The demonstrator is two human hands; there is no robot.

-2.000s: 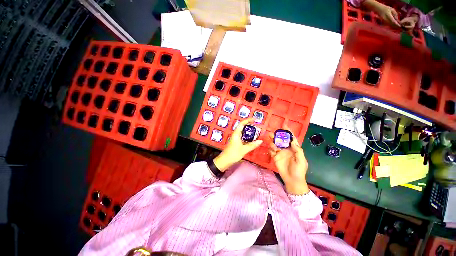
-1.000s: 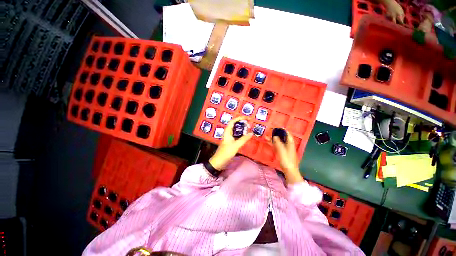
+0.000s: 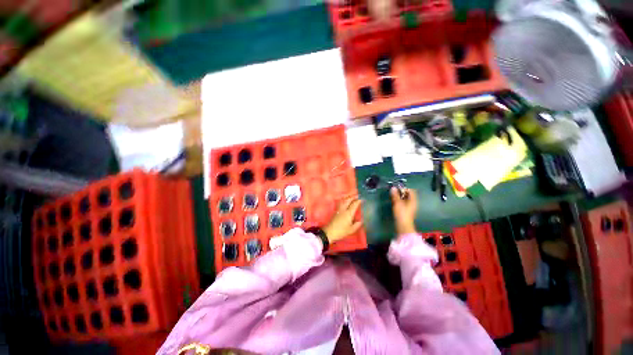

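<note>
The red-orange compartment tray (image 3: 332, 239) lies in front of me, with dark and lit smartwatches in its left and middle pockets. My left hand (image 3: 343, 220) rests over the tray's right side, fingers somewhat apart, and no watch shows in it. My right hand (image 3: 405, 209) is over the green bench right of the tray, its fingertips closed around a small dark smartwatch (image 3: 399, 189); the grip is partly blurred. Another dark smartwatch (image 3: 372, 182) lies on the bench just left of it.
Stacked trays (image 3: 159, 243) stand at the left. A white mat (image 3: 274, 100) lies behind the tray. Another tray (image 3: 423, 80) holds a few watches at the back. Yellow slips (image 3: 494, 163), cables and a round grey-white object (image 3: 552, 59) are at the right. More trays (image 3: 479, 284) are below right.
The view has swung to the right. My right hand has left the tray for the bench watches. My left hand has moved to the tray's right side, and its watch no longer shows.
</note>
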